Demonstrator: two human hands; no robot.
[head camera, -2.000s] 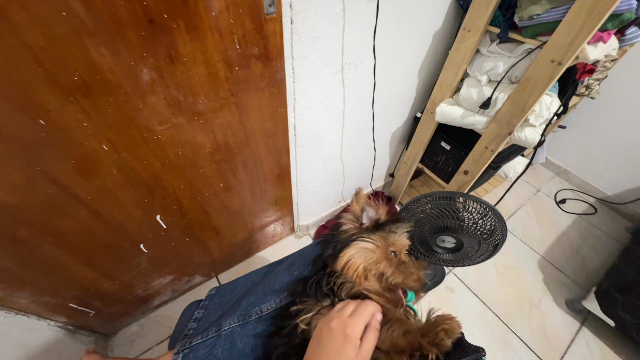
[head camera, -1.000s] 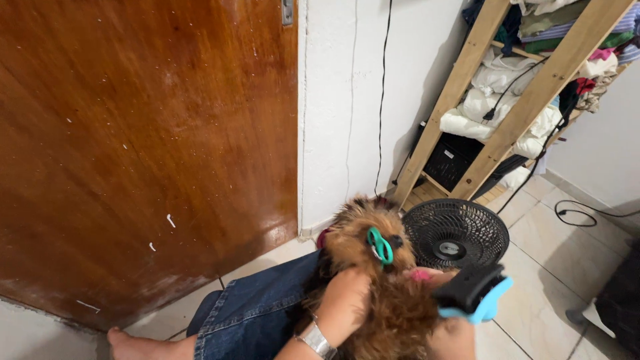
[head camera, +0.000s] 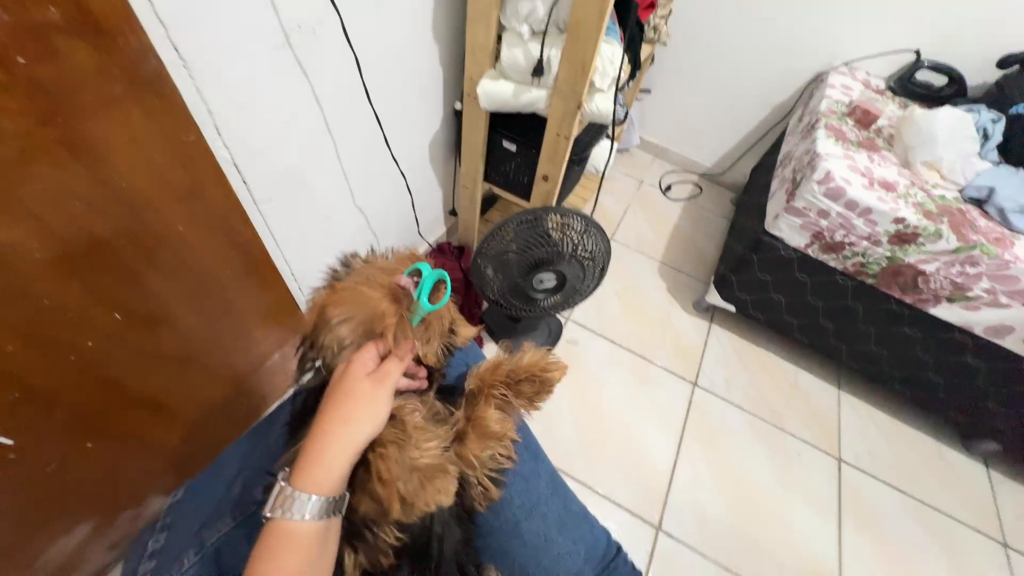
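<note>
A small brown and black long-haired dog (head camera: 416, 456) lies on its back across my jeans-covered legs, a front paw raised. My left hand (head camera: 384, 372), with a metal-band watch (head camera: 304, 500) at the wrist, holds the dog under its chin, fingers curled into the fur. Turquoise-handled scissors (head camera: 430, 290) show their finger loops against the dog's muzzle, just beyond my left fingers. Their blades are hidden, and whether my hand also grips them cannot be told. My right hand is out of view.
Beyond the dog, a black fan (head camera: 542, 268) stands on the tiled floor (head camera: 752, 432) before a wooden shelf (head camera: 572, 96). A brown door (head camera: 120, 304) is at left. At right is a bed (head camera: 888, 248) with clothes. Cords hang by the wall and lie on the floor.
My right hand, which held a black and light-blue object one second ago, has left the view. The view has swung right, bringing in the bed.
</note>
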